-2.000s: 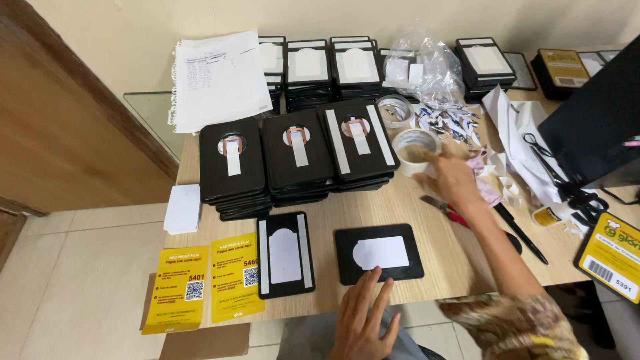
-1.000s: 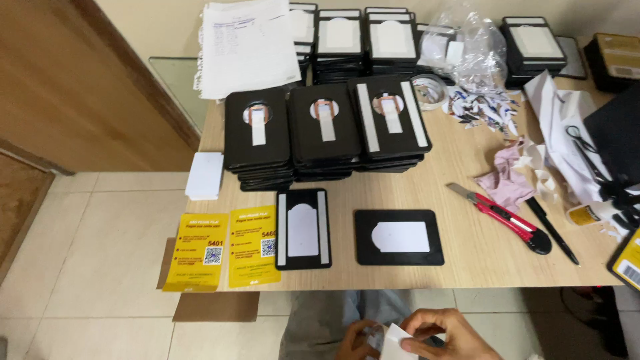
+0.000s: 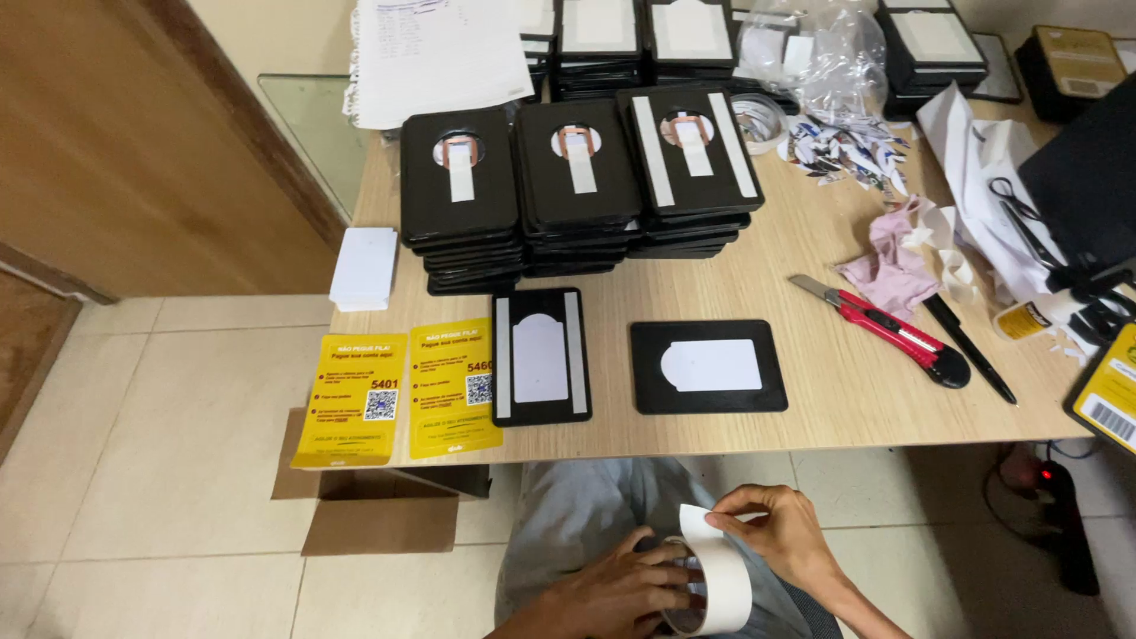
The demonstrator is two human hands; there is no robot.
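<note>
Below the table edge, over my lap, my left hand (image 3: 626,586) holds a wide roll of white tape (image 3: 729,590), its fingers inside the core. The thumb and fingers of my right hand (image 3: 770,525) pinch the lifted end of that tape. On the table above them lies a black plate (image 3: 710,401) turned sideways, with a white cut-out piece on it. Left of it, an upright black plate (image 3: 539,413) bears a similar white piece between two pale strips. Two yellow printed cards (image 3: 351,426) lie beside that plate at the table's front edge.
Several stacks of black plates (image 3: 461,217) stand behind. A white card stack (image 3: 362,266) sits at the left edge. A red utility knife (image 3: 887,337), black pen (image 3: 972,351), pink cloth (image 3: 887,257), paper scraps (image 3: 843,155), scissors (image 3: 1021,222) and a small bottle (image 3: 1021,319) lie right.
My right hand has taken the wide tape roll from the table down to my lap. My left hand has left the sideways plate and now holds the roll; the tape's end is lifted.
</note>
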